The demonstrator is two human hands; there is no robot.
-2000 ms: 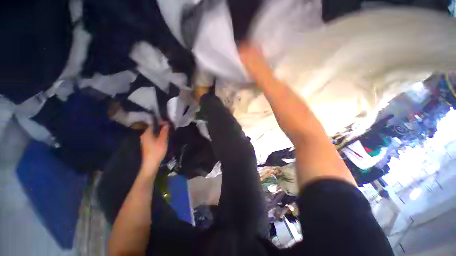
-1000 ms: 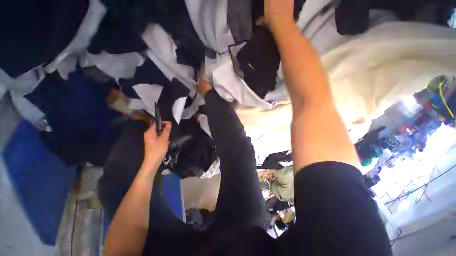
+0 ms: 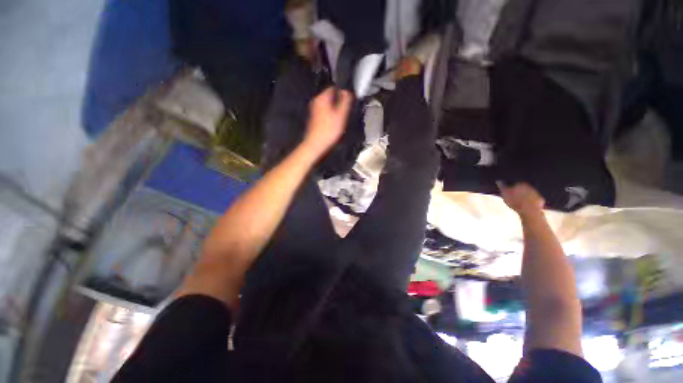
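Note:
My left hand (image 3: 329,118) is a closed fist at upper centre, in front of my legs. A dark, blurred tool, the scissors (image 3: 338,94), shows at the fist; its blades cannot be made out. My right hand (image 3: 523,199) is at the right, closed on the lower edge of a black cloth piece (image 3: 550,135). The cloth hangs or spreads upward from it and has a small white mark near its lower right edge. My right fingertips are partly hidden by the cloth.
Grey and black cloth (image 3: 580,34) lies at the top right. Cream cloth (image 3: 479,217) lies below the black piece. My bare feet stand among white scraps (image 3: 368,73). Blue panels (image 3: 123,71) and a metal-framed table or stand (image 3: 150,243) are at the left.
The view has swung, bringing the blue panels higher and the frame into sight. My right hand has come down and back from the heap with the black cloth. My left hand still has the scissors.

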